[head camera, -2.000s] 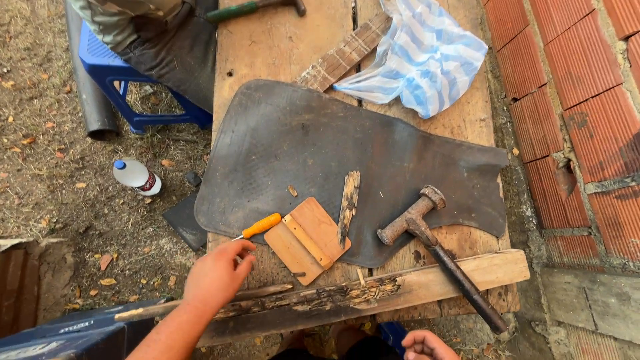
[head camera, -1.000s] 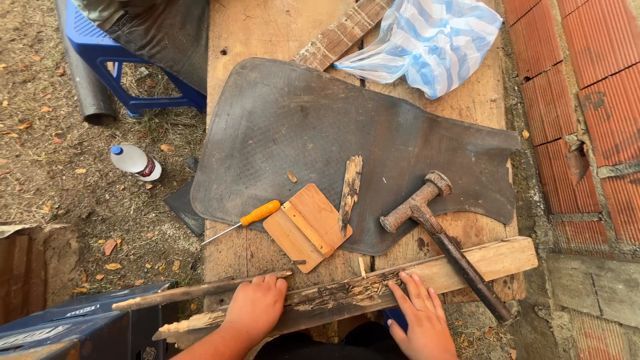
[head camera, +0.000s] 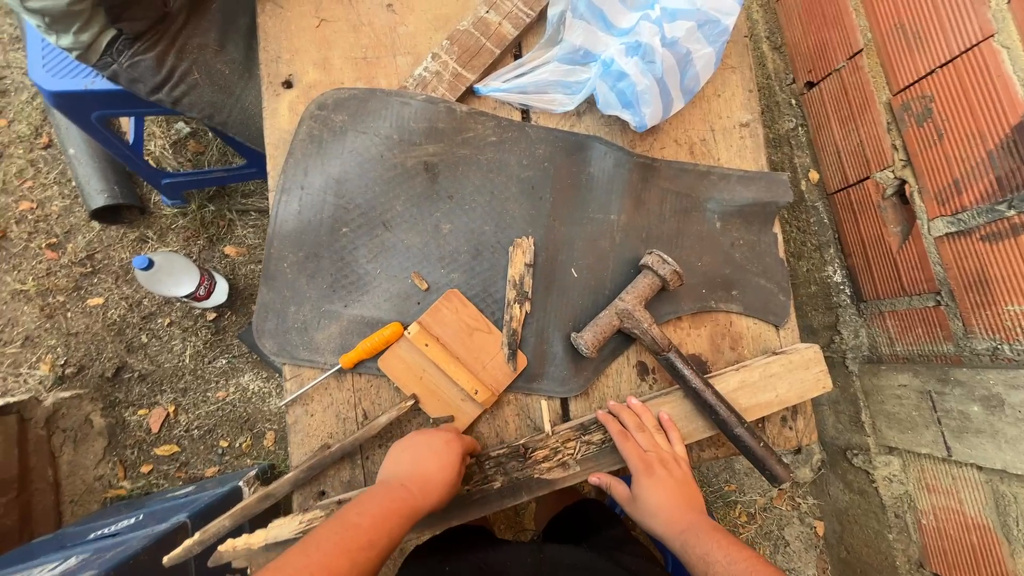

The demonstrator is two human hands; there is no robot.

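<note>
A splintered, decayed wooden board [head camera: 536, 460] lies along the table's near edge. My left hand [head camera: 428, 468] is curled over it, fingertips hidden, so whether it grips the wood does not show. My right hand [head camera: 652, 464] rests on the board with fingers spread, left of the handle of a rusty metal hammer [head camera: 628, 312]. A thin wood strip [head camera: 296, 480] slants beside my left hand. Beyond it are a screwdriver with an orange handle [head camera: 372, 346] and a square wooden piece with a raised strip [head camera: 452, 360]. A rotten wood fragment [head camera: 518, 296] touches that square.
A dark rubber mat [head camera: 416, 200] covers much of the wooden table [head camera: 336, 48]. A striped plastic bag [head camera: 632, 56] and a wood block [head camera: 472, 48] lie at the far side. A person [head camera: 200, 72] sits on a blue stool [head camera: 104, 104] at left. A brick wall [head camera: 952, 136] stands at right.
Two seconds ago my left hand was near the screwdriver and my right hand was at the lower edge. Both have moved to the decayed board. The view has shifted somewhat.
</note>
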